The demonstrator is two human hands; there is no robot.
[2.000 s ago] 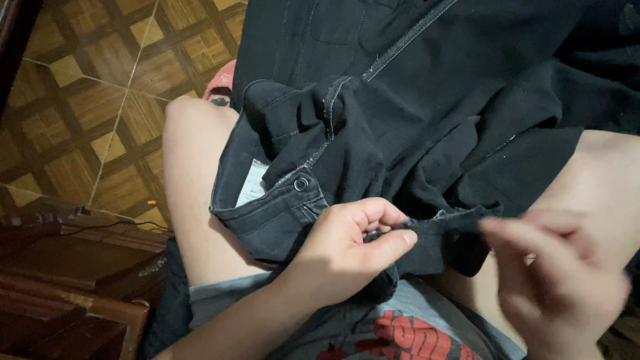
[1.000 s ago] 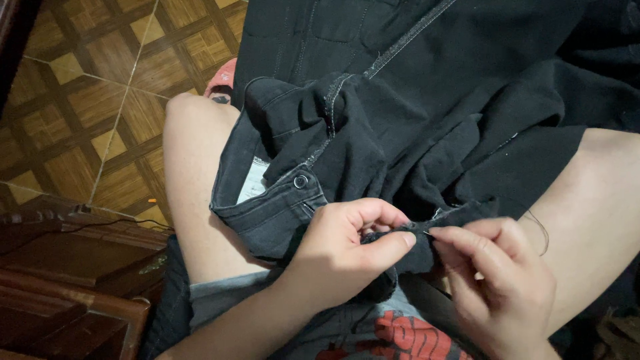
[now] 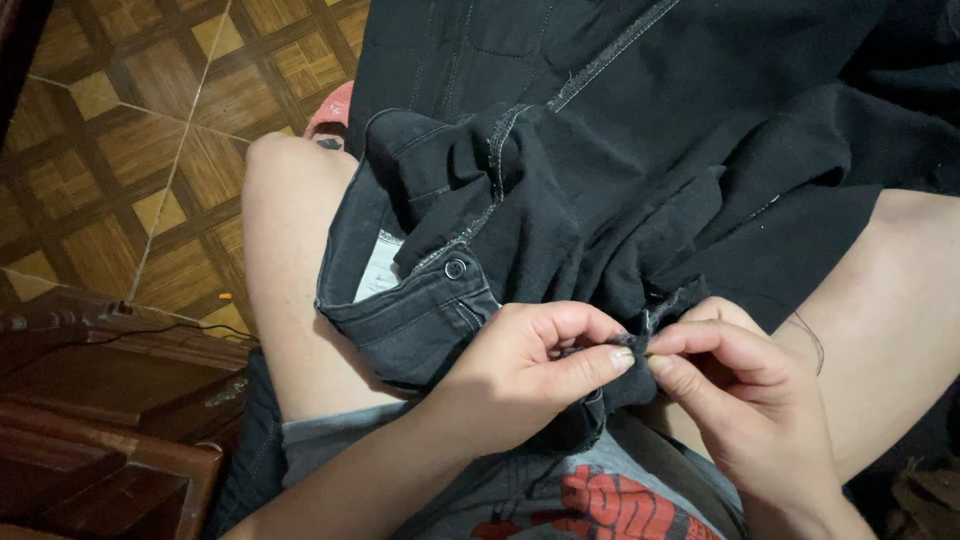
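A black denim garment [image 3: 600,180], with its seams showing, lies across my lap. Its waistband [image 3: 405,322] has a button [image 3: 455,268] and a white label [image 3: 379,268] inside. My left hand [image 3: 525,371] pinches a frayed edge of the cloth between thumb and forefinger. Close against it, the thumb and forefinger of my right hand [image 3: 742,382] pinch at the same edge; a needle between them is too small to make out surely. A thin dark thread [image 3: 814,337] loops over my thigh beside the right hand.
Dark wooden furniture with carved panels [image 3: 97,457] stands at the lower left, with a black cable [image 3: 172,328] along it. Patterned floor tiles [image 3: 142,150] lie beyond my knee. A pink slipper [image 3: 330,109] shows beside the garment, and a small orange object [image 3: 225,296] is on the floor.
My right hand, blurred and apart from the left two seconds ago, has come in to the cloth edge beside the left fingertips. The left hand keeps its pinch in nearly the same place.
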